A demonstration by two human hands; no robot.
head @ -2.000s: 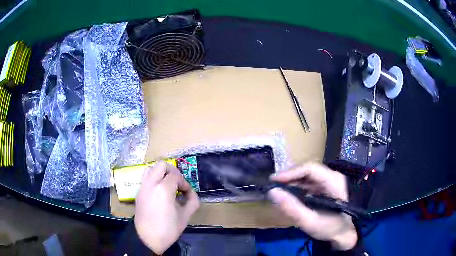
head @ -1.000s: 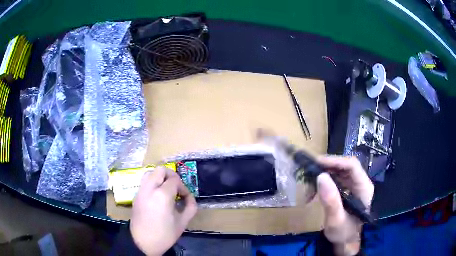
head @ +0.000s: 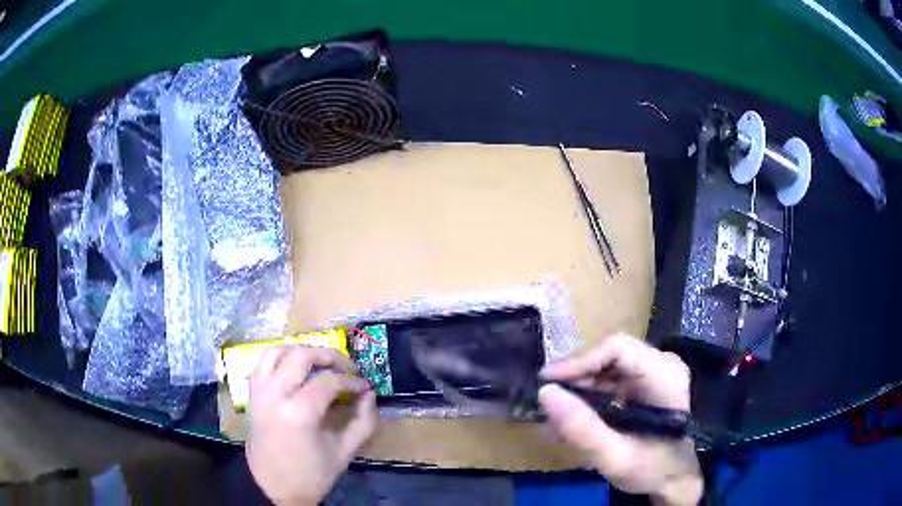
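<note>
A black housing [head: 475, 346] lies on bubble wrap [head: 559, 306] on the cardboard mat [head: 445, 237]. A green circuit board [head: 376, 361] sits at its left end, with thin red wires beside it. A flat battery pack [head: 237, 366] with yellow edges lies left of the board. My left hand [head: 307, 420] rests over the pack, fingers bent at its right end; what the fingertips grip is hidden. My right hand [head: 623, 420] holds the black soldering iron [head: 638, 415], its blurred front part over the housing and pointing left towards the board.
Bagged housings [head: 188, 227] are piled at left, beside yellow-edged battery stacks [head: 38, 138]. A fume fan [head: 326, 119] stands behind the mat. Tweezers [head: 590, 212] lie on the mat. A solder feeder [head: 737, 267] with a spool [head: 776, 158] stands at right. A green belt [head: 475, 25] runs behind.
Between the earlier frames my right hand swung the iron up and right, off the housing; now it is back low over the housing. My left hand stays at the battery pack, its fingers slightly shifted.
</note>
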